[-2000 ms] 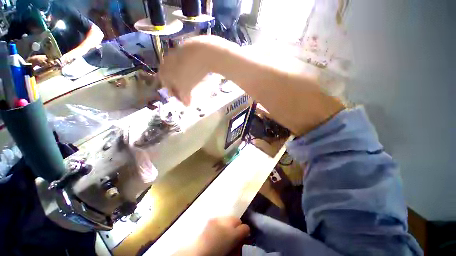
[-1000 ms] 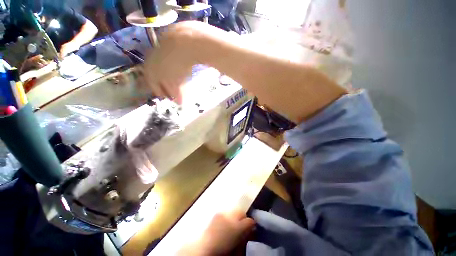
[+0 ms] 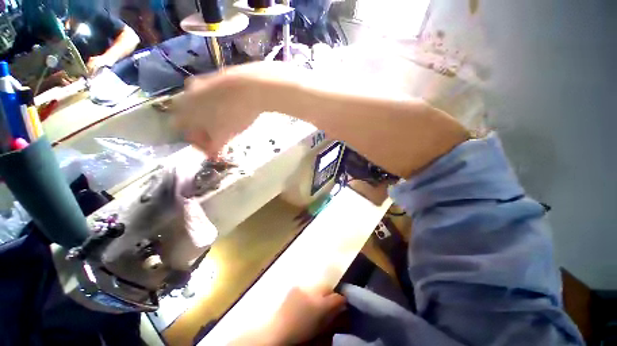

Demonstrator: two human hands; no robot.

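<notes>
The cream-grey sewing machine head (image 3: 254,172) lies diagonally across the view. My right hand (image 3: 213,111) reaches over it from the right, its fingers pointing down at small metal parts on top. The hand is blurred, and anything in its fingertips is hidden. My left hand (image 3: 301,314) rests low on the pale table edge (image 3: 325,243), fingertips at the edge near light blue-grey cloth (image 3: 385,311). Whether it holds anything cannot be told. Dark cloth (image 3: 27,290) lies left of the needle end.
A green pen holder (image 3: 44,189) stands on the machine's left end. Thread cones on pale discs (image 3: 215,26) stand behind. Clear plastic (image 3: 111,162) lies behind the head. A small green-handled tool (image 3: 312,211) lies on the bed. Another person's arm (image 3: 118,51) shows at upper left.
My right hand has moved left and slightly down along the top of the head. My left hand has stayed nearly in place. The view has shifted slightly.
</notes>
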